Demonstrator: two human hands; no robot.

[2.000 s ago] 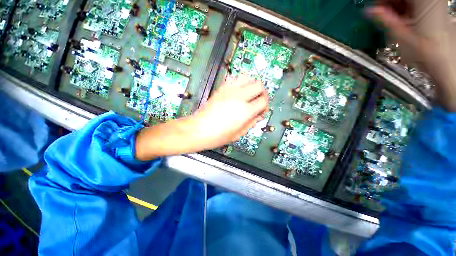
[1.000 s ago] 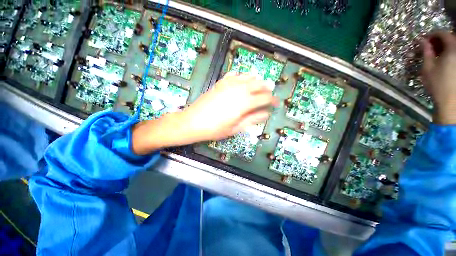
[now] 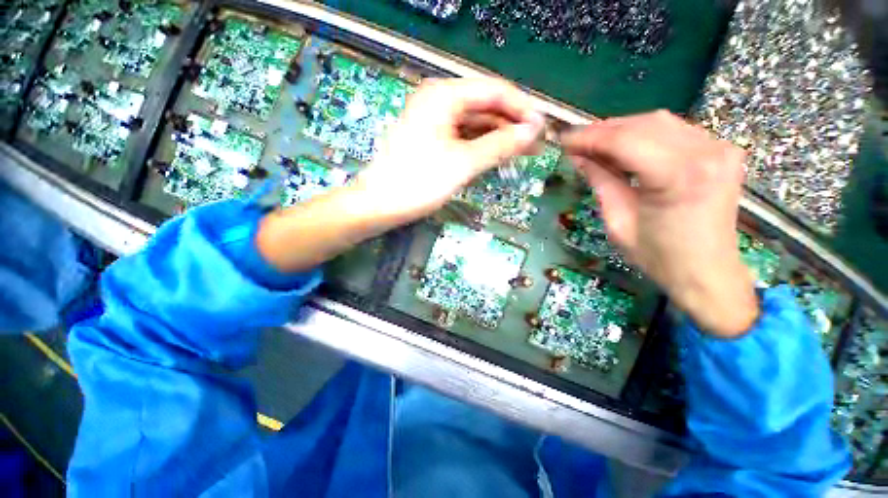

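Note:
My left hand (image 3: 438,146) and my right hand (image 3: 662,180) meet above the upper part of the middle carrier (image 3: 487,342), fingertips almost touching. Thumb and forefinger are pinched on each hand. Something tiny may be between the fingertips, but it is blurred and cannot be told. Below my left hand is a green circuit board (image 3: 472,275) with a bright patch. Another board (image 3: 582,319) lies to its right. The two upper boards of this carrier are partly hidden by my hands.
A silver component heap (image 3: 789,117) lies beyond the rail at upper right. Darker components (image 3: 574,24) lie on the green mat (image 3: 623,86). More boards (image 3: 243,66) sit in carriers to the left and right. The near metal rail (image 3: 428,365) crosses in front of me.
My right hand has moved left from the silver heap to meet my left hand. My left hand has moved up, uncovering the lower left board of the middle carrier.

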